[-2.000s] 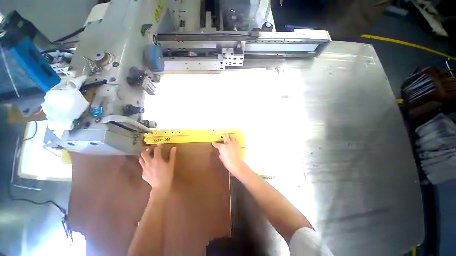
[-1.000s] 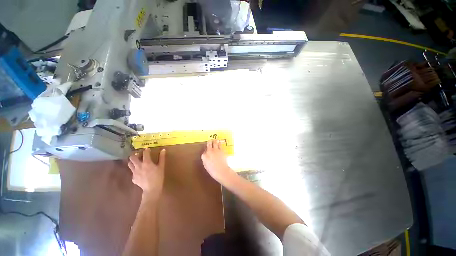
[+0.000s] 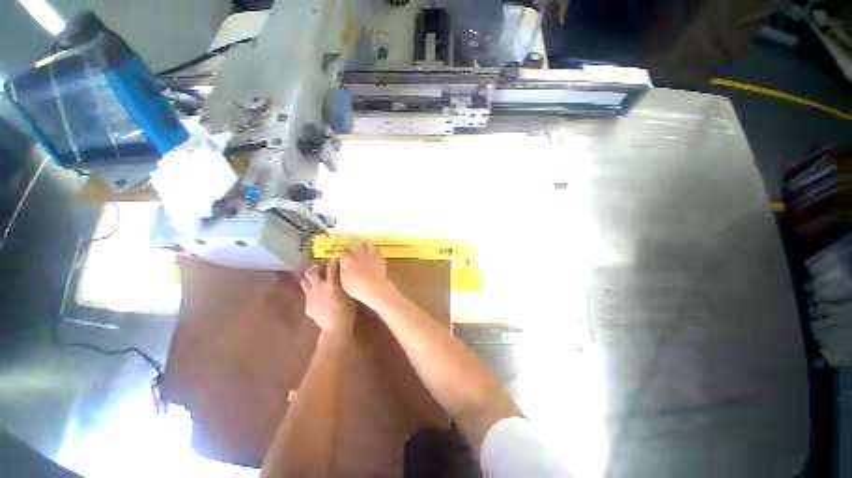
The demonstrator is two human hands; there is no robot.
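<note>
The large brown bag panel (image 3: 234, 359) lies flat on the metal table, its top edge along the yellow template (image 3: 420, 248). My left hand (image 3: 329, 297) lies on the panel just below the template, near the machine head, fingers a little apart. My right hand (image 3: 367, 273) is beside it on the right, fingertips on the template's lower edge, its fingers bent and close together. I cannot tell whether it pinches anything. The pattern sewing machine (image 3: 229, 245) covers the template's left end.
The bright white pallet (image 3: 448, 182) glares behind the template, with the feed carriage rail (image 3: 411, 98) beyond. A blue-framed control panel (image 3: 103, 103) and a crumpled white cloth (image 3: 194, 177) are at upper left. A thin cable (image 3: 107, 349) lies left. Stacked brown pieces (image 3: 822, 191) stand far right.
My right hand has moved left along the template from its right end and is now next to my left hand. The view has shifted, so more of the control panel shows.
</note>
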